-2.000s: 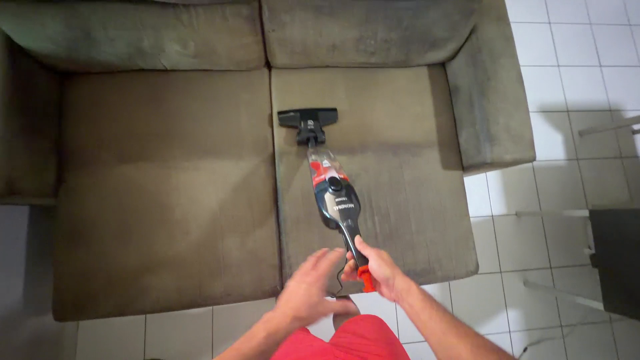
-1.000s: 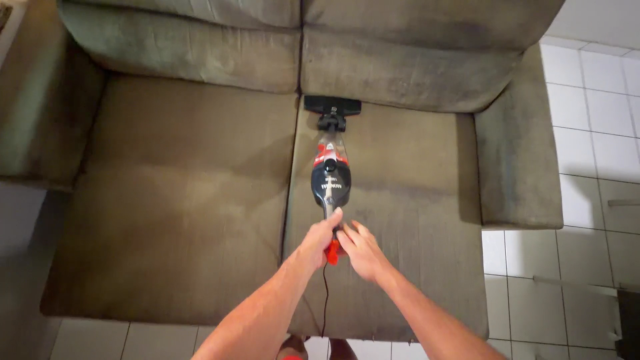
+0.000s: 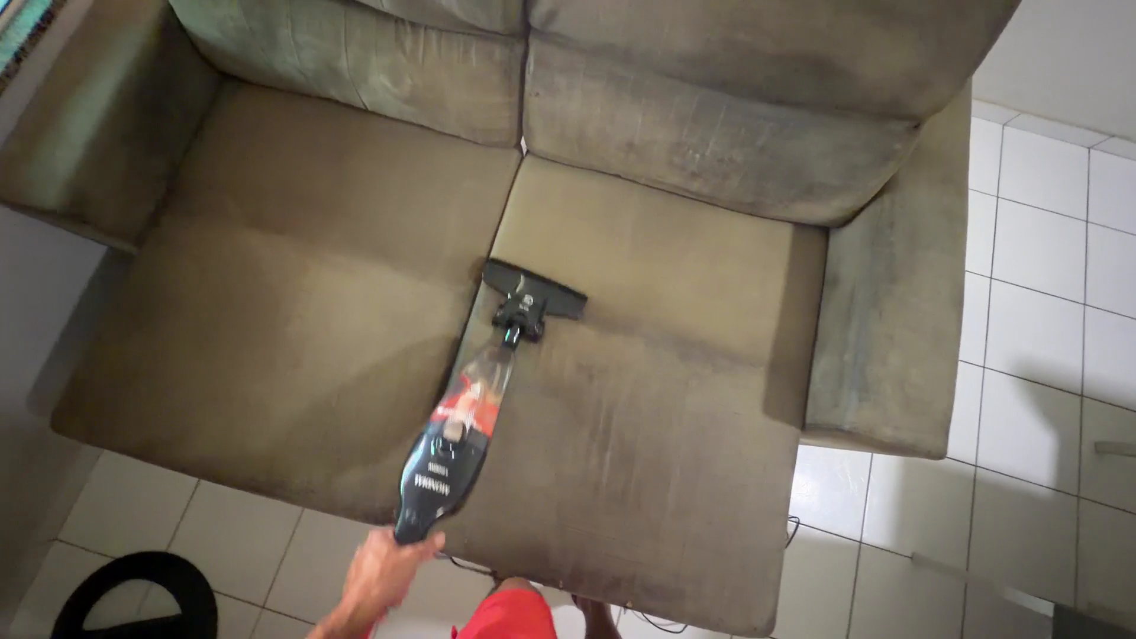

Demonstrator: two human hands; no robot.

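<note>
My left hand [image 3: 386,568] is closed around the handle of a black and red Mondial corded vacuum cleaner [image 3: 444,461]. The vacuum slants up and to the right over the sofa. Its wide black floor nozzle [image 3: 537,293] rests on the right seat cushion [image 3: 657,461], with its left end at the seam between the two cushions. Beyond the seam lies the left seat cushion [image 3: 293,328]. Both cushions have worn brownish-green fabric with darker patches. My right hand is out of view.
Back cushions [image 3: 710,124] rise behind the seats, between the left armrest [image 3: 106,124] and the right armrest [image 3: 887,311]. A black ring-shaped object [image 3: 200,595] stands on the white tiled floor [image 3: 1025,328] at lower left. Thin cable [image 3: 661,626] shows below the sofa's front edge.
Both hands were at the vacuum's handle one second ago; now only my left hand holds it. The nozzle has come away from the backrest toward the sofa's front, and the vacuum has tilted.
</note>
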